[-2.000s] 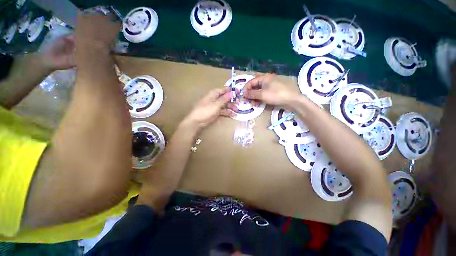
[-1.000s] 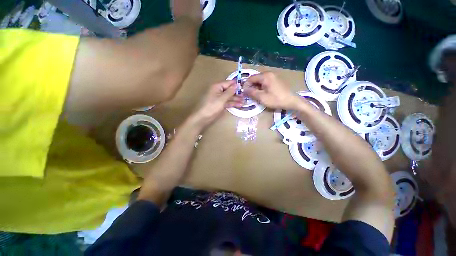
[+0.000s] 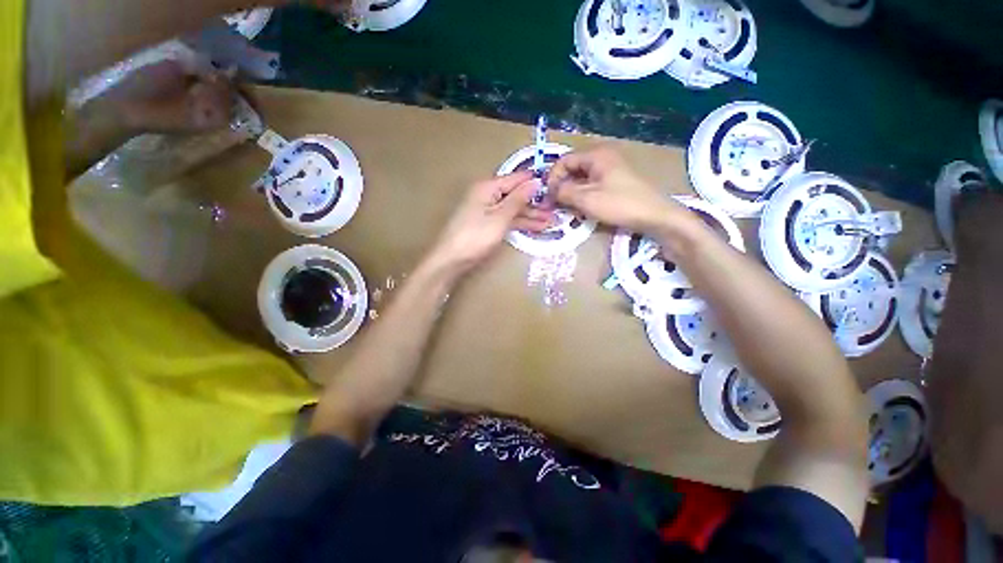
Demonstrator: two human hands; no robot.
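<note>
A round white slotted housing point(image 3: 563, 239) lies on the brown tabletop in front of me. A thin blue-white strip point(image 3: 541, 138) stands out past its far rim. My left hand point(image 3: 495, 217) pinches the near end of the strip over the housing, thumb and finger together. My right hand point(image 3: 599, 189) is at the same spot from the right, fingertips pinched; whether it holds a tiny part is too small to tell. A patch of tiny shiny pieces point(image 3: 551, 277) lies just below the housing.
Several slotted housings point(image 3: 819, 233) overlap at right, partly under my right forearm. A dark-centred housing point(image 3: 313, 299) and a slotted one point(image 3: 315, 185) lie at left. The green conveyor point(image 3: 484, 50) beyond carries housings. A neighbour in yellow point(image 3: 132, 363) reaches in from the left.
The neighbour's arm has swung back left, uncovering the slotted housing there. Housings on the conveyor have shifted left. My hands remain pinched at the strip over the same housing.
</note>
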